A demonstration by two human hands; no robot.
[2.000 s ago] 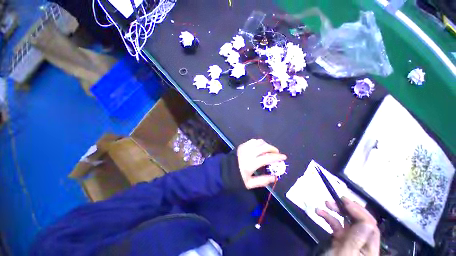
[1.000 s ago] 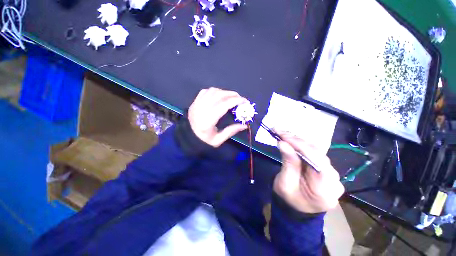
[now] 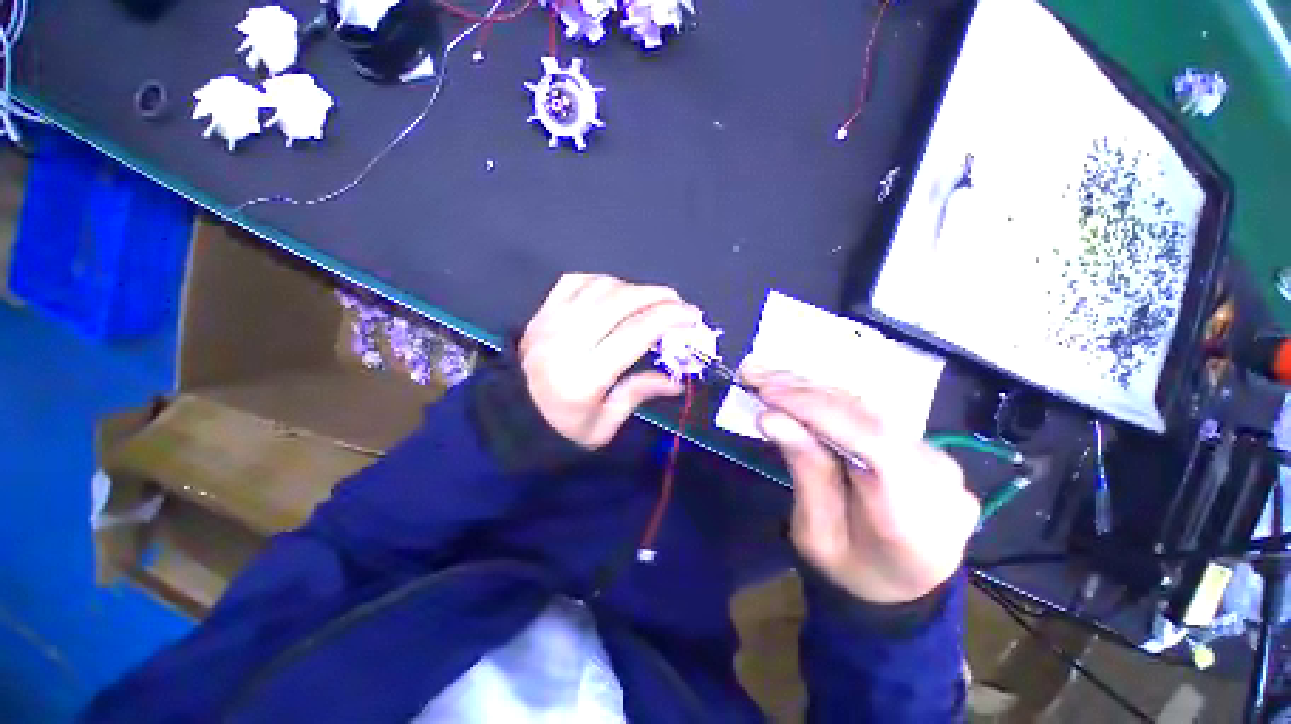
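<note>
My left hand (image 3: 598,357) holds a white spiked round housing (image 3: 685,349) between thumb and fingers at the bench's front edge. A thin red lead wire (image 3: 667,481) hangs down from the housing, with a pale connector (image 3: 647,555) at its free end. My right hand (image 3: 881,488) holds dark tweezers (image 3: 726,374), whose tips are at the face of the housing. The fingers hide the tweezers' rear part. Whether the tips grip a small part cannot be told.
A white paper sheet (image 3: 835,371) lies beside the hands. A black-rimmed parts tray (image 3: 1012,212) with dark specks is at the right. Green-handled cutters (image 3: 1002,495) lie below it. More housings (image 3: 564,102) are at the back left. An open carton (image 3: 255,311) is below the bench.
The view has shifted from further left over the bench. My right hand has brought the tweezers from over the paper to the housing in my left hand.
</note>
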